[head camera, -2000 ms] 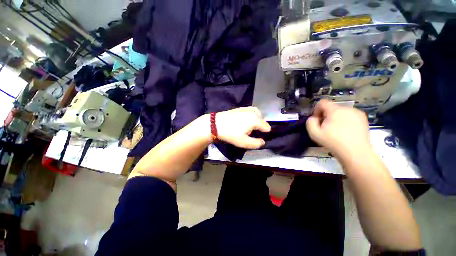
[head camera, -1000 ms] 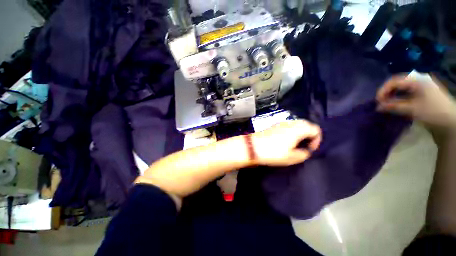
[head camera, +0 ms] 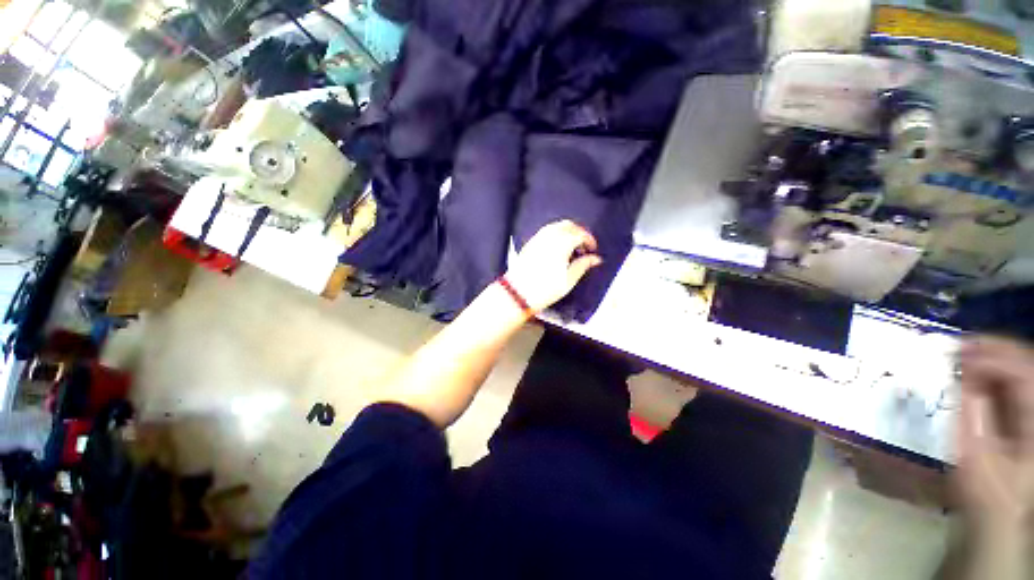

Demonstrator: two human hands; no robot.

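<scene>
My left hand (head camera: 552, 263), with a red bracelet at the wrist, is at the front edge of the dark purple garment bundle (head camera: 584, 181), left of the machine. Its fingers are curled; whether they pinch the cloth I cannot tell. My right hand (head camera: 998, 419) is blurred at the right edge and partly cut off, below a dark piece of cloth (head camera: 1000, 310); its grip is unclear. The overlock machine (head camera: 845, 93) stands at the upper right. Its flat grey cloth plate (head camera: 700, 170) and needle area (head camera: 794, 187) show no fabric on them.
The white table (head camera: 669, 323) has its front edge before my body. A cream sewing machine (head camera: 284, 159) stands on another white table at the left. Small dark scraps (head camera: 321, 415) lie on the floor. Dark and red items are at the far left.
The view has swung left. My left hand has moved from the cloth right of the machine to the bundle on its left. My right hand has left the purple piece it was at and is lower.
</scene>
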